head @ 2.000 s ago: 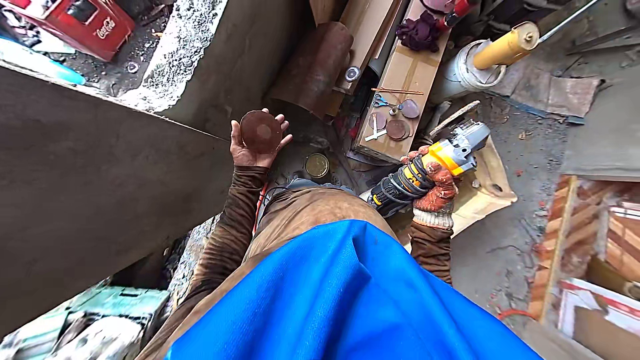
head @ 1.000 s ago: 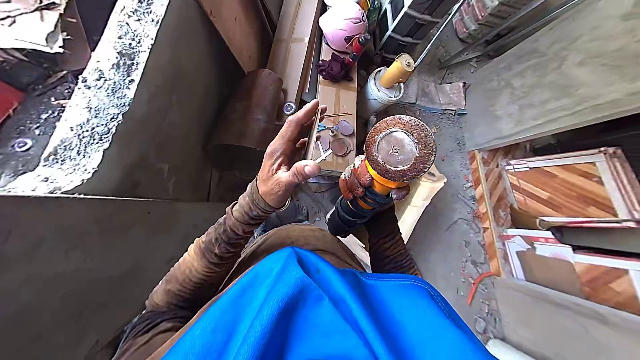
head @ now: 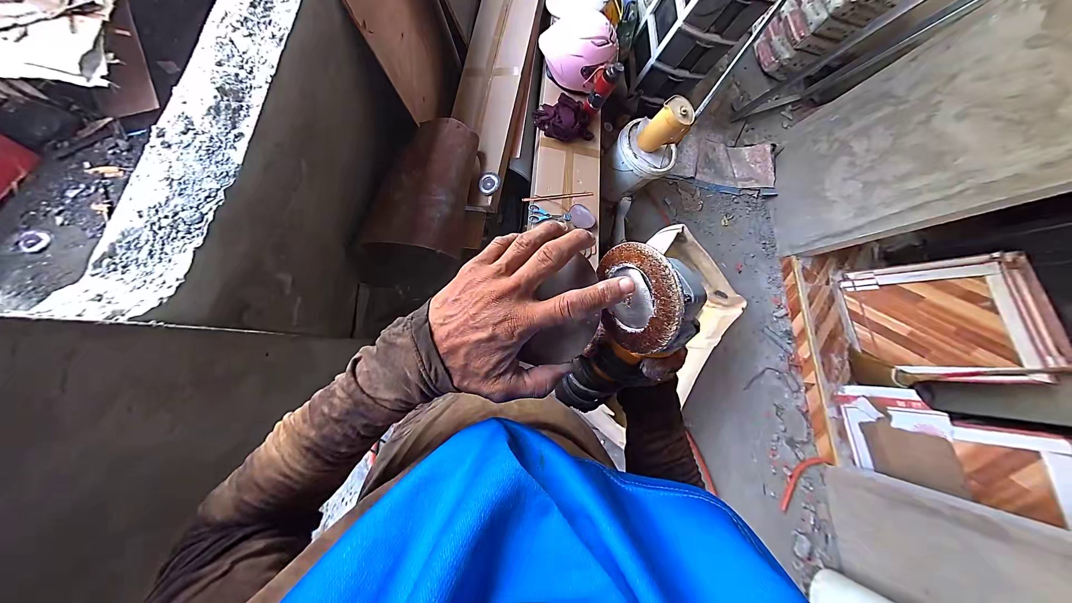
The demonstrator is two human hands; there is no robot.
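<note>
My bare left hand (head: pixel 502 318) is spread palm down, with a dark round abrasive disc (head: pixel 574 331) partly hidden beneath its fingers. The tip of one finger reaches onto the pale centre of the worn brown disc (head: pixel 667 306) on an angle grinder (head: pixel 595 377). My right hand (head: pixel 666 366), in a rust-coloured glove in the earlier frames, is mostly hidden behind the grinder and holds it up with the disc facing me. Blue-handled scissors (head: pixel 544 215) and a small round disc (head: pixel 581 217) lie on a long cardboard box (head: pixel 565 172) beyond my left hand.
Farther along the box are a dark cloth (head: pixel 564 117) and a pink helmet (head: pixel 578 50). A white bucket (head: pixel 638 159) with a yellow cylinder (head: pixel 667 124) stands beside it. A curved rusty metal sheet (head: pixel 427 188) is at left; wood-patterned panels (head: pixel 938 322) lie at right.
The grinder has turned so its disc faces me. My left hand, which showed a round brown disc two seconds ago, has moved right to the grinder's disc. The view has shifted.
</note>
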